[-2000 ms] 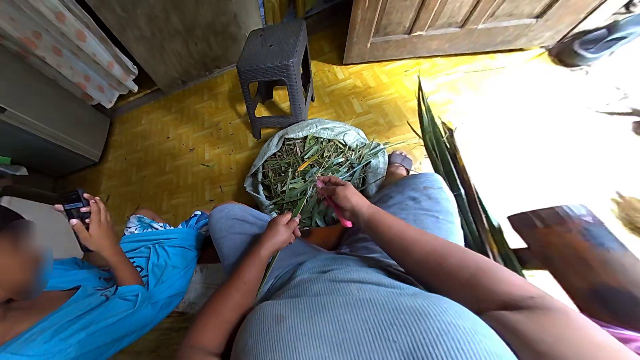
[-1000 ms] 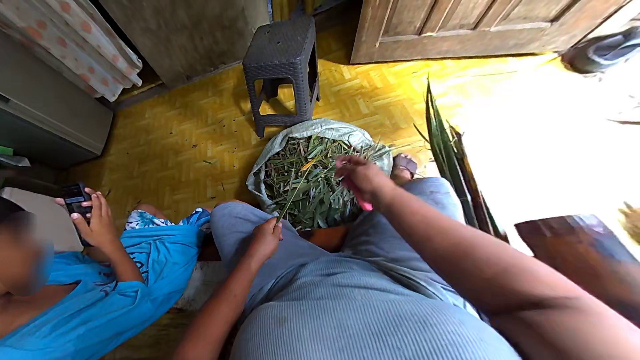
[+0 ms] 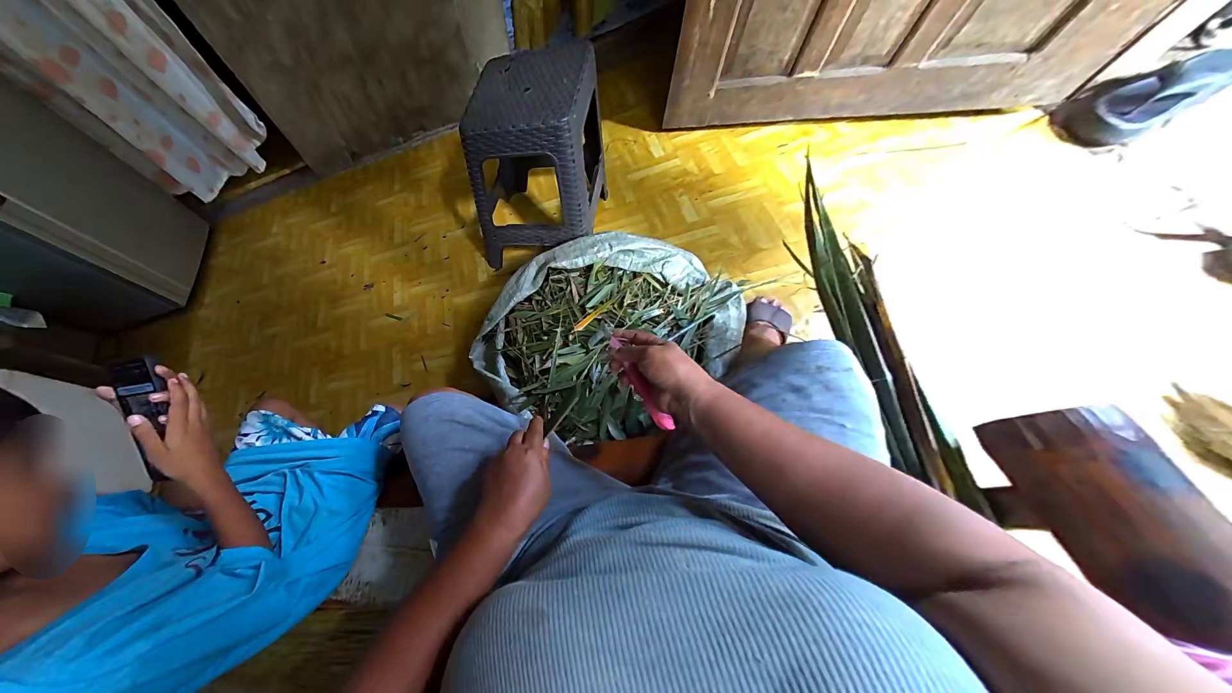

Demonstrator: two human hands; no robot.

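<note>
My right hand (image 3: 659,371) is closed around the pink handle of a small cutting tool (image 3: 647,397), probably a knife. It is over an open woven plastic sack (image 3: 493,337) full of cut green leaf strips (image 3: 558,366). My left hand (image 3: 520,472) lies by my left thigh, its fingers pointing toward the sack; whether it holds a leaf strip cannot be seen. Long, pointed green leaves (image 3: 847,279) lie on the floor to the right of my right leg.
A dark woven-pattern plastic stool (image 3: 529,125) stands just behind the sack. A person in blue (image 3: 289,520) sits at the left, holding a phone (image 3: 140,395). A wooden door (image 3: 847,58) is at the top, and a dark wooden seat or board (image 3: 1107,510) at the lower right.
The long green strip seen in my left hand earlier no longer shows there. My left hand has drawn back toward my body. My right hand moved up over the sack, then back down.
</note>
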